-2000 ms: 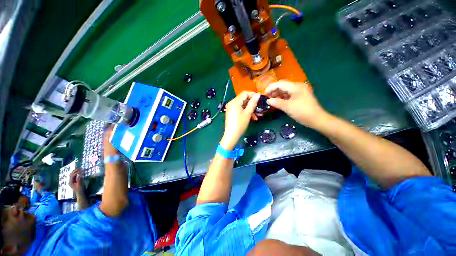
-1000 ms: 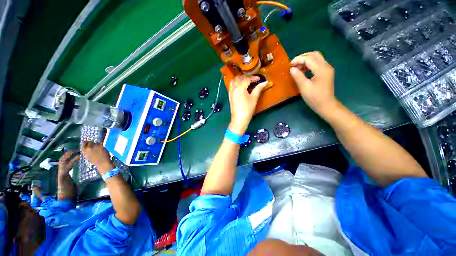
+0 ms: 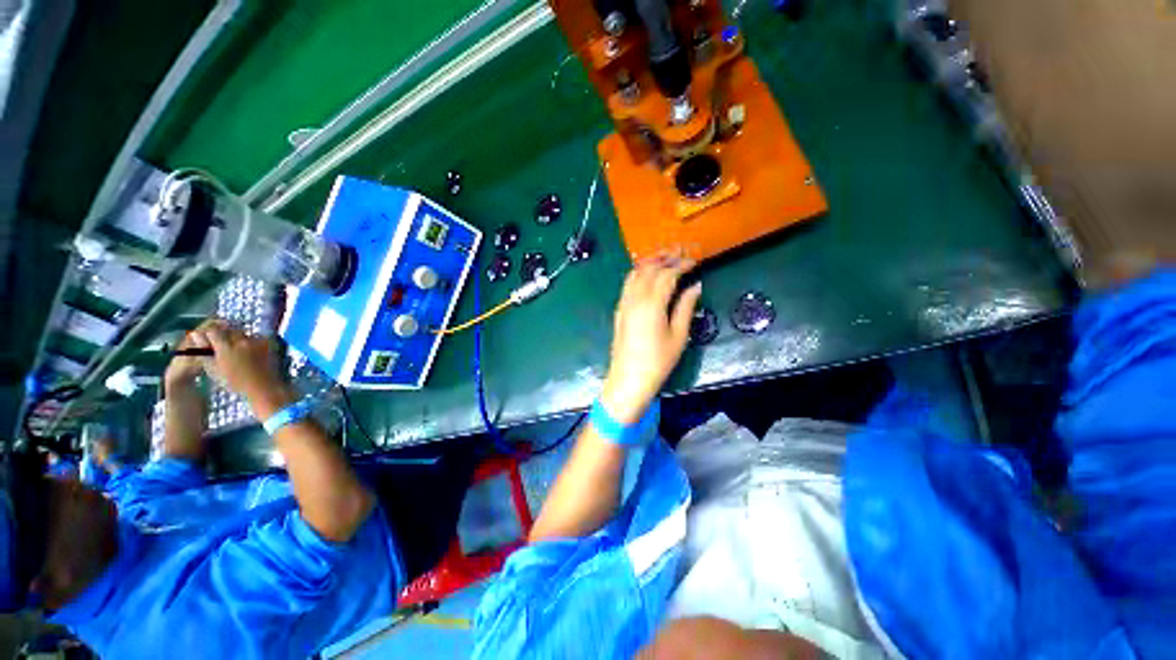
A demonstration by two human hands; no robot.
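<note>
A glossy black disc (image 3: 699, 175) sits in the seat on the orange press base plate (image 3: 774, 194), under the ram (image 3: 681, 114). My left hand (image 3: 651, 322) is at the plate's front edge, thumb apart from the fingers, with no part seen in it. My right forearm (image 3: 1083, 116) is raised, large and blurred at the upper right; the right hand itself is cut off by the picture's edge. Two more black discs, one at the front (image 3: 752, 311) and one beside my left hand (image 3: 702, 326), lie on the green mat.
Left of the press, several black parts (image 3: 549, 208) lie near a blue box (image 3: 387, 284) with knobs and an orange tube. A clear cylinder (image 3: 252, 242) is beside it. Another worker's hands (image 3: 226, 361) are at the left. The clear tray (image 3: 987, 116) is mostly hidden by my arm.
My left hand has moved from the disc at the seat to the plate's front edge, leaving the disc there. My right hand has risen out of the picture. The view has shifted.
</note>
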